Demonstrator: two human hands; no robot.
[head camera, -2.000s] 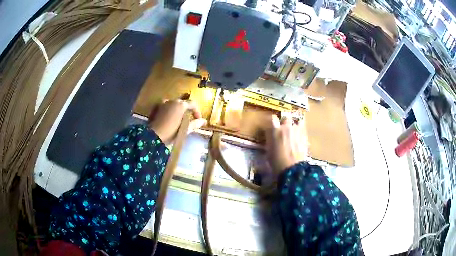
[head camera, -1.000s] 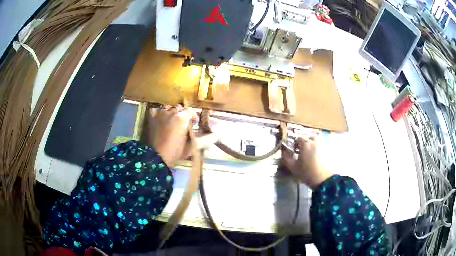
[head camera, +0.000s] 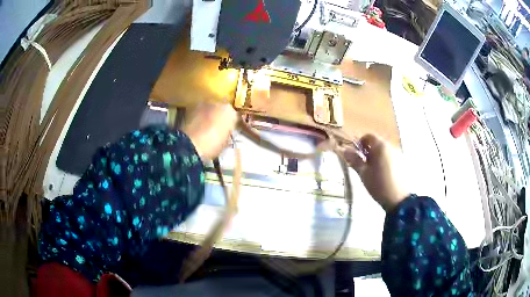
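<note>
The tan-brown bag panel (head camera: 372, 98) lies under the yellow-gold clamp frame (head camera: 290, 78) and the dark grey machine head (head camera: 250, 29). My left hand (head camera: 212, 129) is blurred, at the panel's near left edge, closed on a brown strap (head camera: 233, 188) that hangs toward me. A second brown strap (head camera: 273, 147) curves below the panel's near edge, and a larger loop (head camera: 349, 200) hangs down on the right. My right hand (head camera: 375, 165) holds a thin metal tool (head camera: 355, 147) by the right end of the curved strap. Its fingertips are partly blurred.
The strap bundle (head camera: 29, 110) lies at the far left beside the dark mat (head camera: 110, 98). The control screen (head camera: 450, 49) stands at the right rear. A red thread cone (head camera: 464, 123), a yellow disc (head camera: 413, 86) and a thin cable (head camera: 440, 151) are on the right.
The clamp frame and panel first moved up in view, baring the template. Since then, the left hand has risen slightly with its strap. The right hand has shifted slightly right and up.
</note>
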